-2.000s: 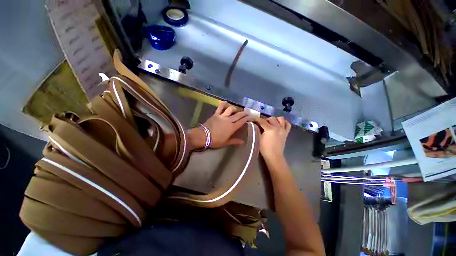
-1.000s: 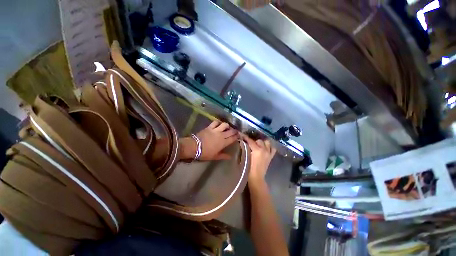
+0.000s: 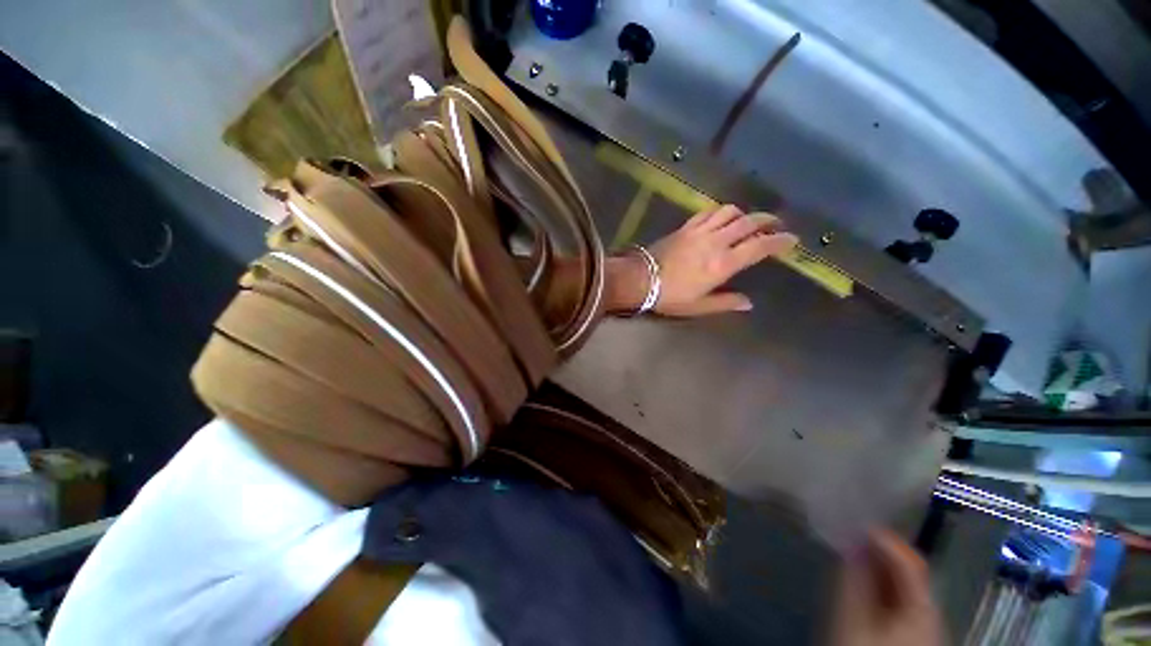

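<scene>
My left hand (image 3: 722, 263) lies palm down on the grey work plate (image 3: 757, 404), fingers spread and empty, fingertips beside the metal bar (image 3: 871, 268) and the yellow tape (image 3: 659, 187). A thick bundle of brown straps (image 3: 341, 366) with thin white lines hangs over my left forearm. My right hand (image 3: 890, 587) is blurred, off the plate's lower right edge; whether it holds anything cannot be told. More brown straps (image 3: 606, 454) with loose, frayed ends lie between my body and the plate.
Behind the bar, black knobs (image 3: 934, 227) stand by a pale tray (image 3: 846, 139). A dark thin strip (image 3: 757, 91) lies in the tray, and a blue shiny object (image 3: 564, 15) is at its left. Cardboard (image 3: 303, 107) is at left, thin rods (image 3: 1010, 505) at right.
My right hand has moved from the bar down towards the lower right. The looped strap across the plate is gone from there. My left hand stays by the bar. The camera view has shifted.
</scene>
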